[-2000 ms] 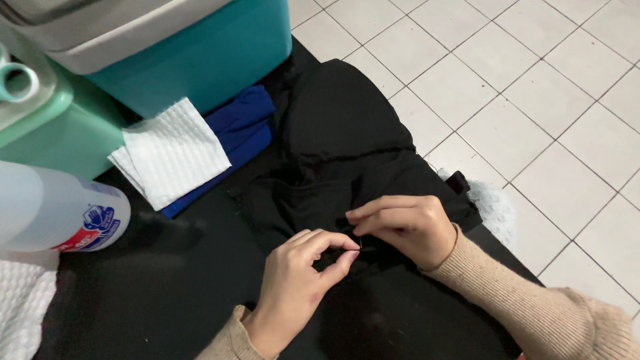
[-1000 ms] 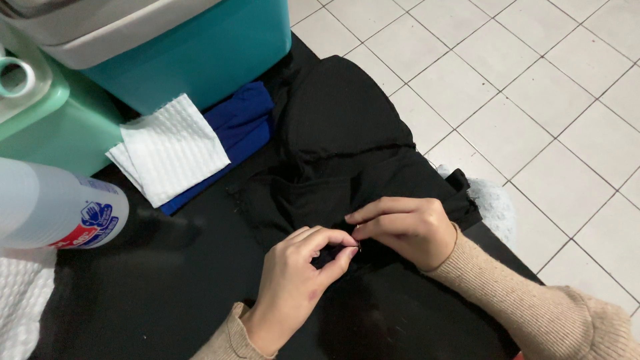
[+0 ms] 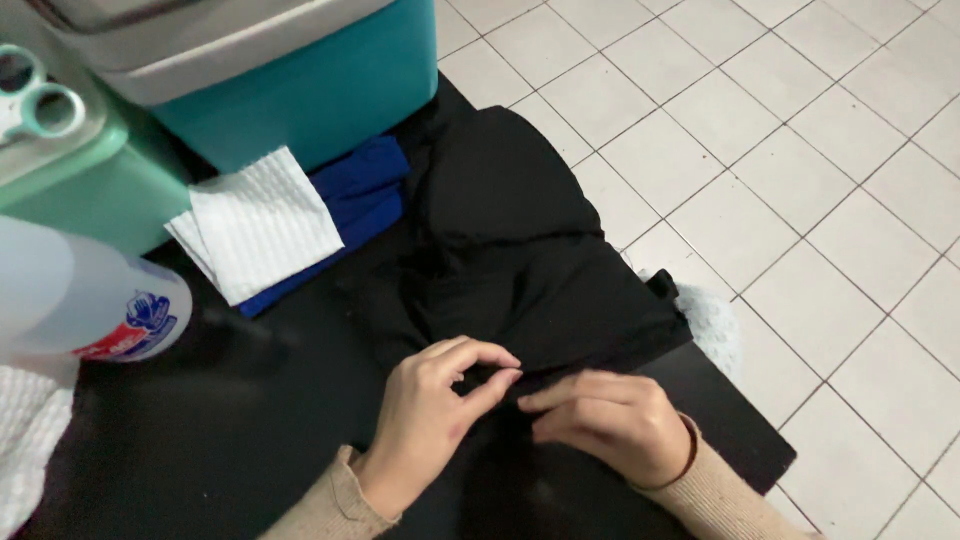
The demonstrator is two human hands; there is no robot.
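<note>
A black cloth garment lies bunched on a black surface, with a seam across its middle. At its near edge my left hand pinches the black fabric between thumb and index finger. Just to the right, my right hand is bent over the cloth with its fingertips close together, a small gap from the left fingertips. Whether a needle or thread is between the right fingers cannot be seen.
Left of the garment are a folded white cloth, blue fabric, a teal bin, a green container bearing scissors, and a plastic bottle. Tiled floor lies beyond the table's right edge.
My right hand has moved away from the left fingertips, toward me; earlier the two hands' fingertips met at the cloth. The near part of the garment has shifted.
</note>
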